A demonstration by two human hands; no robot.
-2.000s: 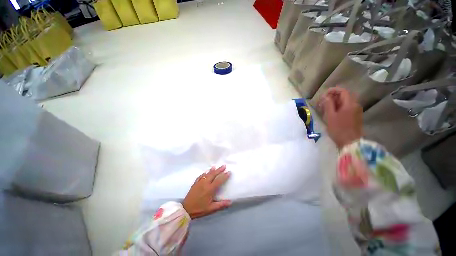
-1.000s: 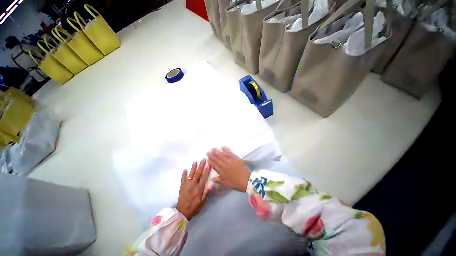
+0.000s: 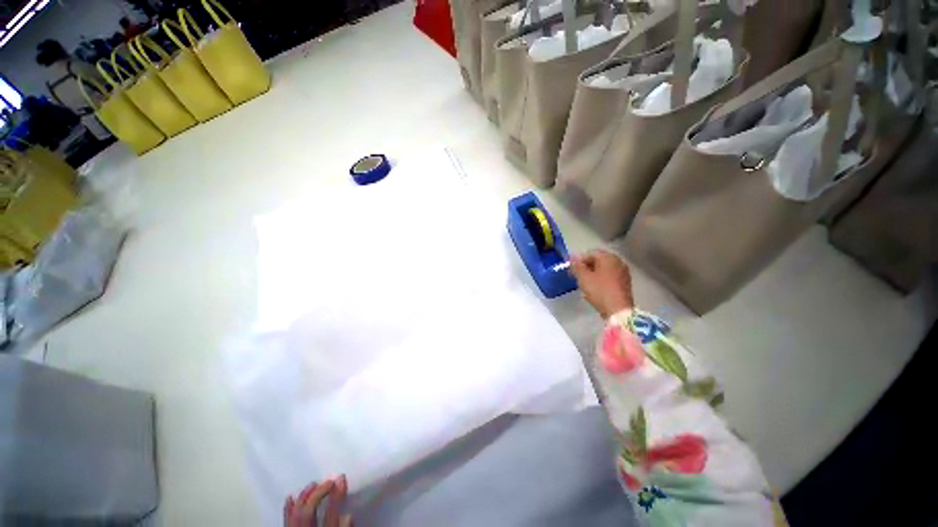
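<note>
White wrapping paper (image 3: 401,360) lies in front of me, folded over a flat block whose greyish near part (image 3: 504,479) shows at the bottom edge. My left hand (image 3: 318,502) is at the bottom edge of the picture, mostly cut off, with its fingers on the paper. My right hand (image 3: 603,282) is at the cutter end of the blue tape dispenser (image 3: 537,245), its fingertips pinched together. Tape between the fingertips is too small to make out. The bag inside the paper is hidden.
A loose blue tape roll (image 3: 370,169) lies beyond the paper. Beige tote bags (image 3: 710,221) with white stuffing stand at right. A wrapped block (image 3: 77,443) stands at left. Yellow bags (image 3: 190,88) and plastic-covered goods (image 3: 72,273) are at far left, a red item (image 3: 436,23) at the back.
My right hand has left the paper and moved right to the tape dispenser. My left hand has moved down and left to the bottom edge. The view has shifted slightly.
</note>
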